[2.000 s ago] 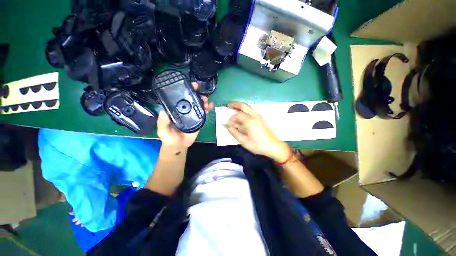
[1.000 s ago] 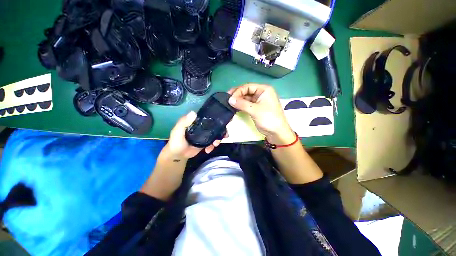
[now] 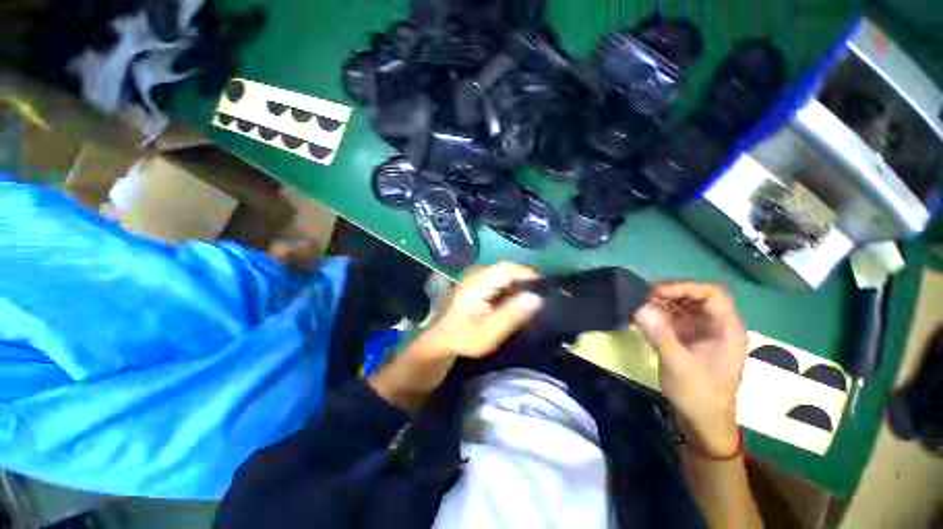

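Observation:
A black oval plastic housing [image 3: 579, 300] is held up in front of me, blurred. My left hand [image 3: 486, 310] grips its left end. My right hand [image 3: 688, 336] is at its right end, fingertips at the edge; a dark pad seems to lie there, but its outline is not clear. The white liner sheet [image 3: 760, 413] lies on the bench, partly behind my right hand, with black half-round pads [image 3: 810, 416] at its right part.
A heap of black housings [image 3: 517, 114] lies at the back. A white and blue screw feeder [image 3: 817, 176] stands right, with an electric screwdriver [image 3: 867, 331] beside it. Another pad sheet [image 3: 279, 134] lies left. A person in a blue smock [image 3: 155, 341] is close on my left.
The view has swung left, so the bench appears tilted. The housing has gone from empty-looking in my left hand to held between both hands, and is now turned sideways. More of the blue smock shows.

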